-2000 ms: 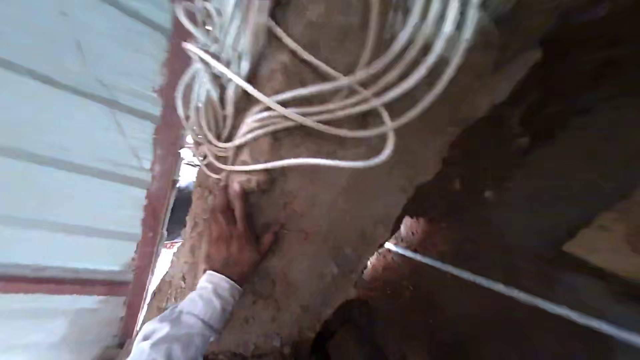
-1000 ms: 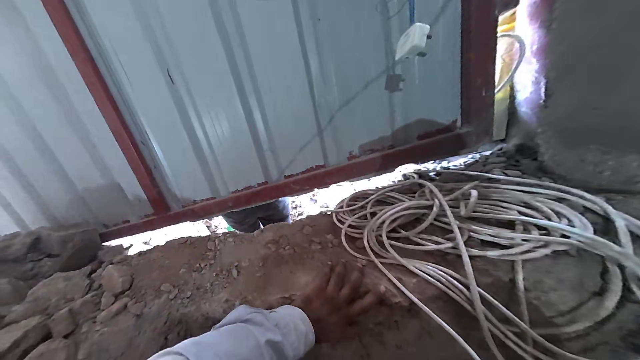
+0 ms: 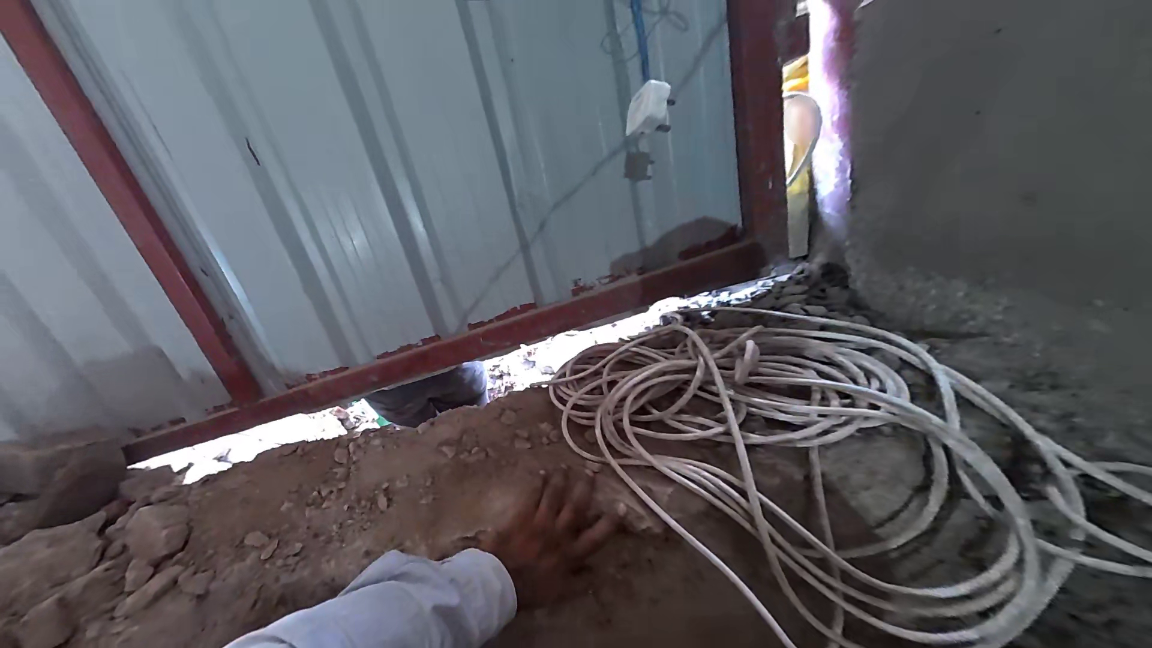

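My left hand (image 3: 549, 531), at the end of a light grey sleeve, rests palm down on the brown dirt with its fingers spread. It holds nothing. Just right of and beyond the fingers lies a loose coil of off-white cable (image 3: 747, 387), its loops spreading over the ground towards the lower right. The hand appears apart from the cable. My right hand is out of view.
A corrugated metal sheet panel (image 3: 432, 180) in a red metal frame (image 3: 504, 331) stands ahead, with a bright gap beneath. Part of a person's dark clothing (image 3: 432, 393) shows through it. A white plug (image 3: 650, 108) hangs on blue wire. Rocks (image 3: 153, 531) lie left; a grey wall (image 3: 999, 171) stands right.
The view has swung and turned strongly since the oldest frame. My left hand is on the dirt near the cable in all the frames, with no plain change of hold.
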